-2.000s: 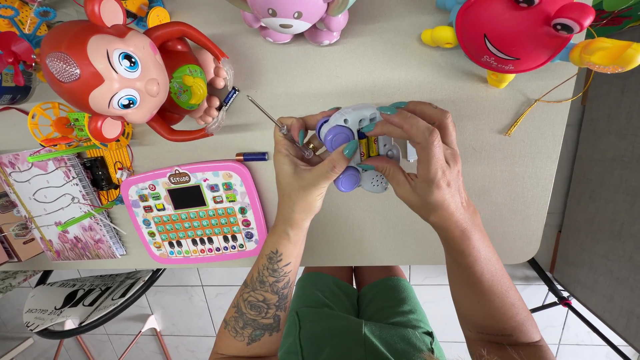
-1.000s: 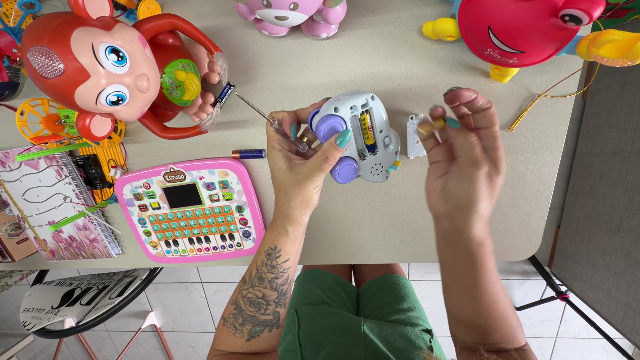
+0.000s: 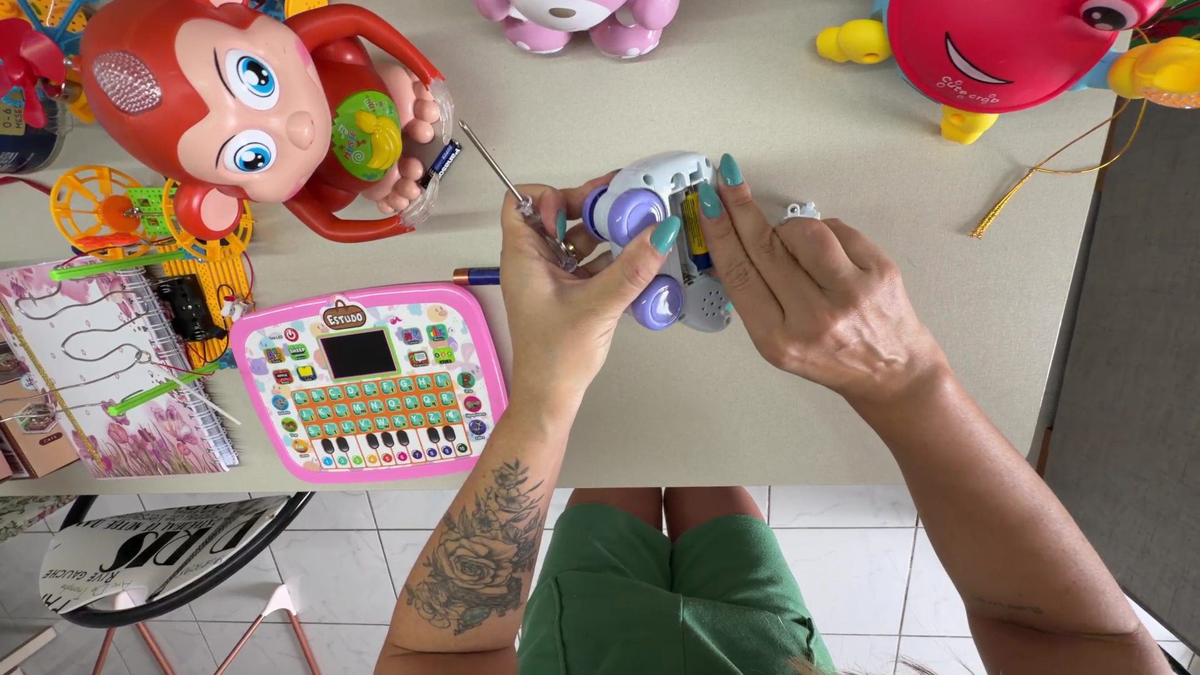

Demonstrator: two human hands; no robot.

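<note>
My left hand (image 3: 572, 272) holds a white toy with purple wheels (image 3: 703, 309), its underside turned up, and also a screwdriver with a clear handle (image 3: 492, 159), whose tip points up and left. In the toy's uncovered battery compartment lies a yellow and dark blue battery (image 3: 695, 230). The fingertips of my right hand (image 3: 797, 281) are at the compartment's right edge; whether they pinch anything is hidden. Just beyond my right knuckles, a small white plastic part (image 3: 802, 212) shows on the table, mostly covered by the hand.
A red toy monkey (image 3: 216, 103) lies at the left with a battery (image 3: 442, 164) by its feet. Nearer are a pink toy laptop (image 3: 370, 384), another battery (image 3: 478, 276) and a spiral notebook (image 3: 112, 375). A pink toy (image 3: 591, 19) and red crab toy (image 3: 994, 47) stand at the back.
My right hand has gone from the toy out to the right, then back to the battery compartment. The left hand still holds the toy and the screwdriver.
</note>
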